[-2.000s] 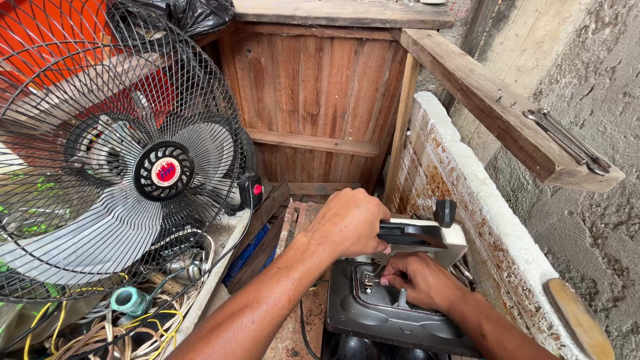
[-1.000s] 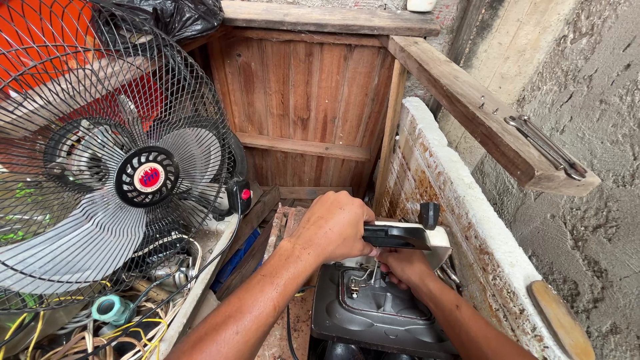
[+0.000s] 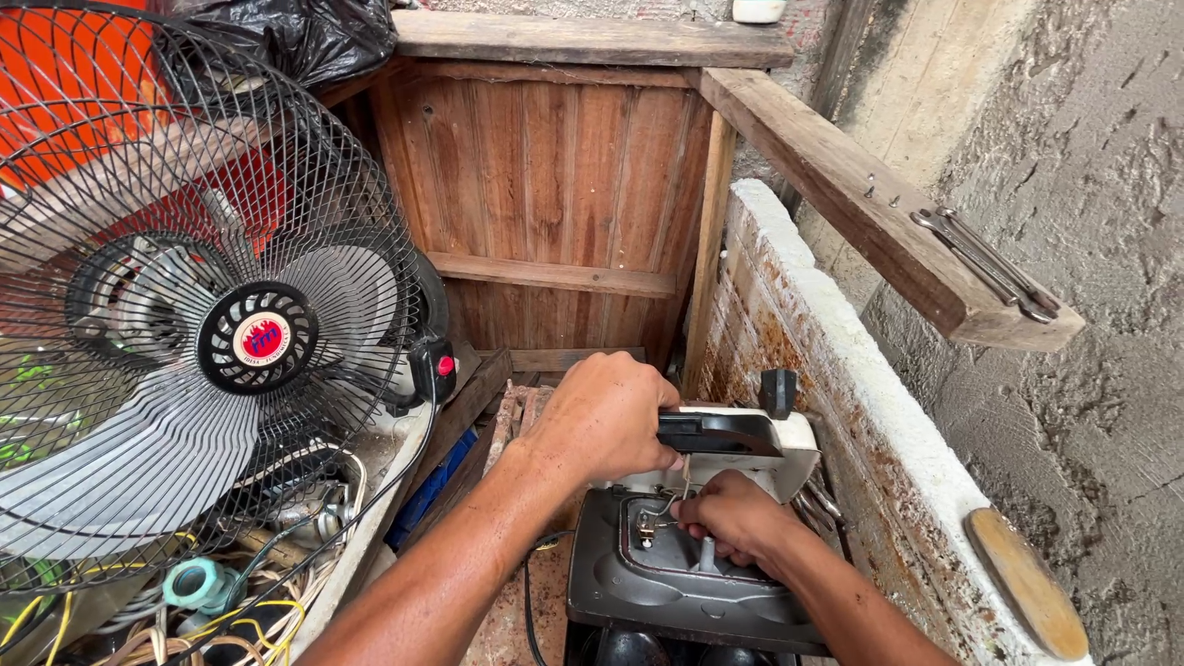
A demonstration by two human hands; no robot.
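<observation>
My left hand [image 3: 606, 421] grips the left end of a black handle [image 3: 721, 435] on a white cover, which stands tilted up behind a dark grey metal housing [image 3: 684, 592]. Low over the housing's recessed top, my right hand [image 3: 731, 518] pinches thin wire [image 3: 686, 476] between thumb and fingers. The wire runs up toward the cover beside my left fingers. A small brass-coloured terminal [image 3: 647, 529] sits in the recess left of my right fingertips, and a short grey post [image 3: 708, 555] rises below them. A black knob [image 3: 778, 393] stands on the cover's right end.
At left stands a caged fan [image 3: 259, 338] above tangled wires [image 3: 268, 601] and a teal pipe fitting [image 3: 199, 585]. Two wrenches [image 3: 985, 264] lie on a wooden beam [image 3: 832, 176] at right. A white, rust-stained slab [image 3: 860, 398] borders the right side, a wooden panel [image 3: 564, 203] the back.
Both hands stay at the cover and housing. My right hand, at the grey post in the earlier frames, now has thin wire between its fingertips. The view has shifted slightly.
</observation>
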